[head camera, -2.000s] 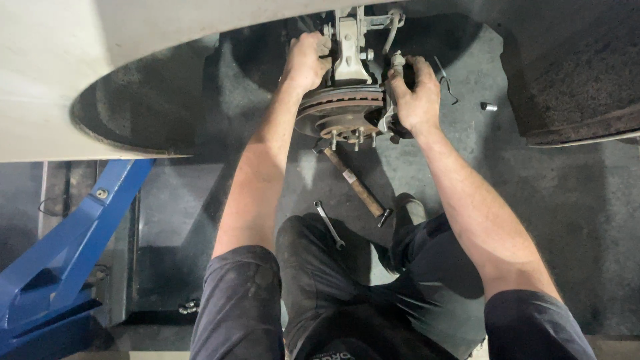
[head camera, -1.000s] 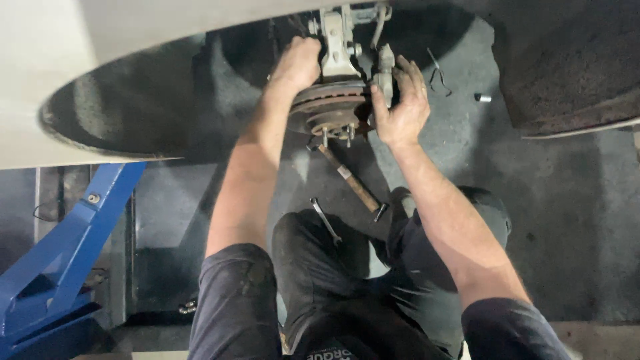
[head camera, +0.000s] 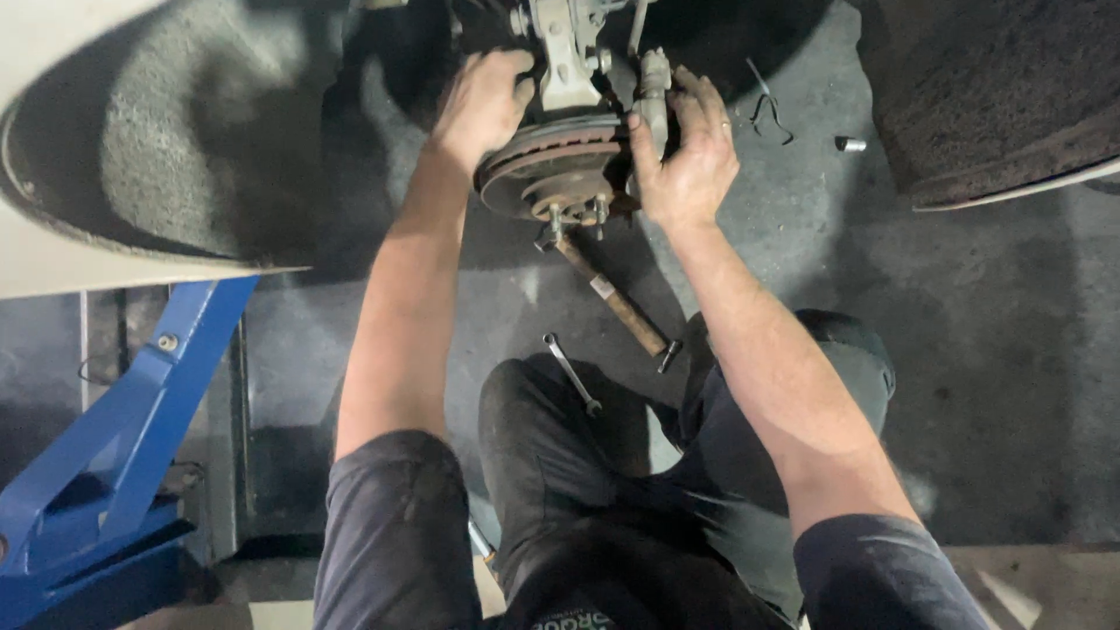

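A rusty brake disc point(head camera: 560, 166) with wheel studs sits in the wheel arch, below a pale metal suspension strut bracket point(head camera: 564, 66). My right hand point(head camera: 696, 144) is around a brake caliper point(head camera: 652, 96) at the disc's right edge, thumb on its near side and fingers on its far side. My left hand point(head camera: 490, 101) is at the disc's upper left edge, beside the bracket, its fingers bent; whether it grips something there is hidden. A hammer point(head camera: 621, 306) with a wooden handle lies on the floor below the disc.
A combination wrench point(head camera: 571, 374) lies by my left knee and a socket point(head camera: 670, 356) by the hammer's handle end. Another socket point(head camera: 850, 144) and a bent wire hook point(head camera: 770, 114) are on the floor at right. A blue lift arm point(head camera: 131, 420) stands at left; fender edges flank the work.
My right hand has gone from the upper part of the caliper to lower around its body. My left hand stays at the disc's left side. The view has shifted slightly.
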